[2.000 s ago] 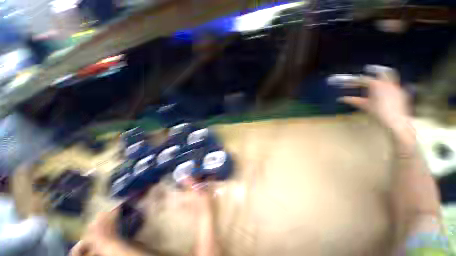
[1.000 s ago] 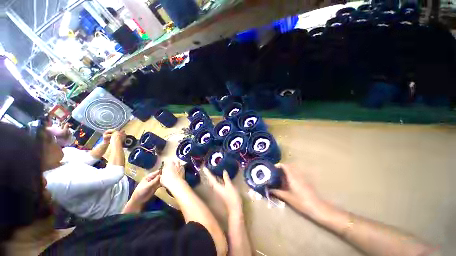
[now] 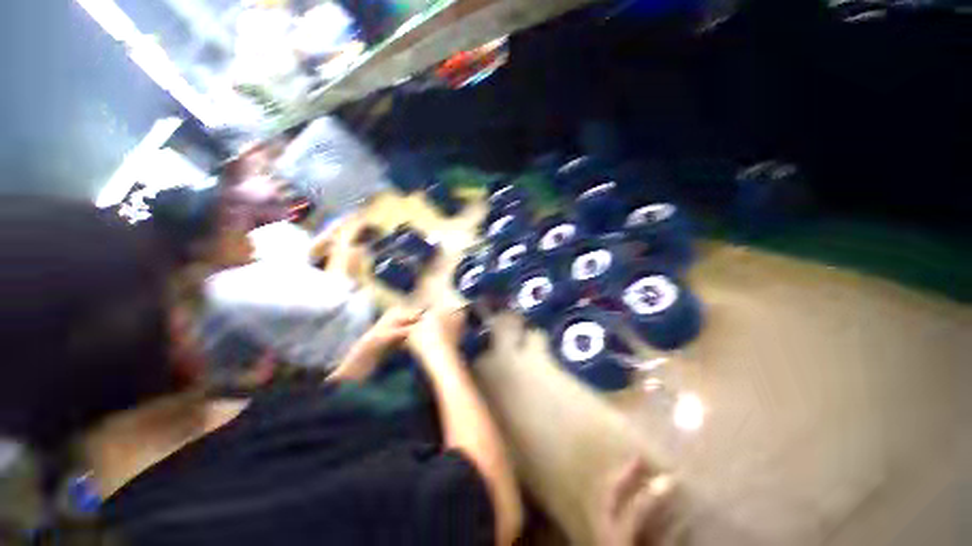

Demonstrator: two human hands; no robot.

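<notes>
Dark speaker housings with pale driver rings (image 3: pixel 583 340) stand in a cluster on the tan bench covering (image 3: pixel 810 395); another (image 3: pixel 652 295) stands at the cluster's right side. The picture is strongly blurred. My left hand (image 3: pixel 516 339) is a blurred shape at the near left edge of the cluster; whether it holds anything cannot be told. My right hand (image 3: pixel 640 499) is low at the bottom of the picture, away from the housings, with its fingers seemingly curled; its grip cannot be made out. Small pale wire ends (image 3: pixel 652 373) show beside the nearest housing.
A person in a black shirt (image 3: pixel 320 459) is close on the left, their hands (image 3: pixel 418 322) together over the bench. Another person in white (image 3: pixel 282 304) sits beyond, near more dark housings (image 3: pixel 402 256). A shelf edge (image 3: pixel 426 43) crosses above. A green surface (image 3: pixel 853 247) runs behind.
The view has swung left, so the housings appear further right. My right hand has let go of the front right housing and drawn back to the bottom. My left hand is now blurred.
</notes>
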